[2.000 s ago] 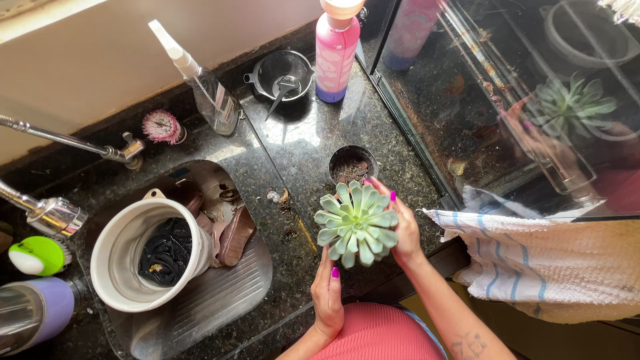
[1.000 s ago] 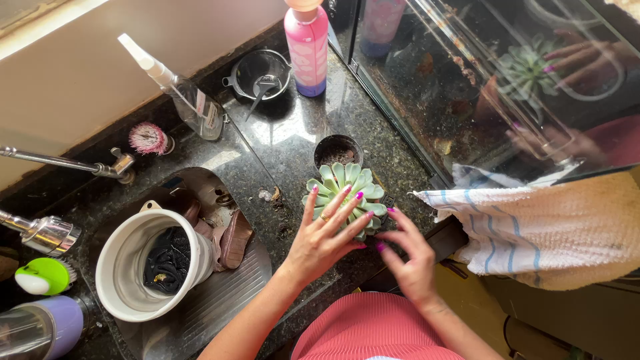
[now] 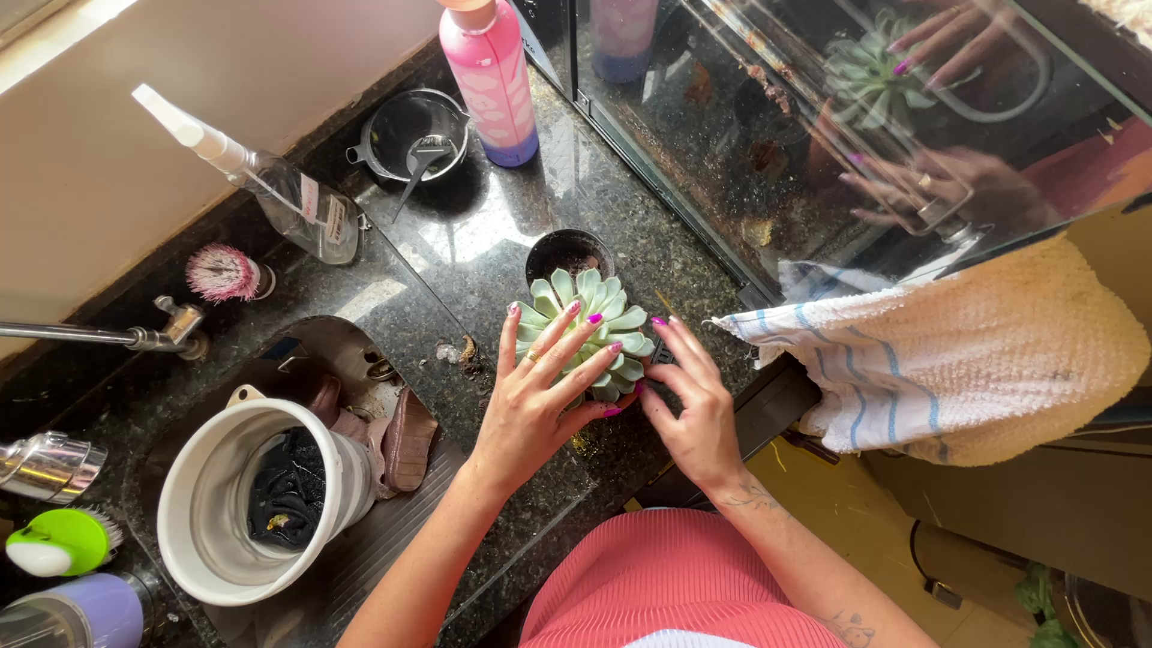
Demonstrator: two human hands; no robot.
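A pale green succulent (image 3: 589, 310) with a wide rosette sits near the counter's front edge, hiding most of what is under it. My left hand (image 3: 540, 396) lies over its near left side, fingers spread across the leaves. On the right my right hand (image 3: 693, 396) is beside the plant, fingers bent, fingertips at its lower right edge; whether they grip anything is not clear. Just behind the rosette stands a small black pot (image 3: 567, 255) with dark soil in it. Bits of debris (image 3: 468, 353) lie on the granite left of the plant.
At the left, a white bucket (image 3: 243, 589) with black cloth stands in the sink. Behind are a spray bottle (image 3: 306, 211), a black bowl (image 3: 382, 135) with a tint brush and a pink bottle (image 3: 490, 85). A glass-fronted appliance (image 3: 720, 153) and striped towel (image 3: 882, 360) border the right.
Two seconds ago both hands held the succulent from its sides. Since then my left hand has moved on top of the leaves, and my right hand has come away to the plant's right side.
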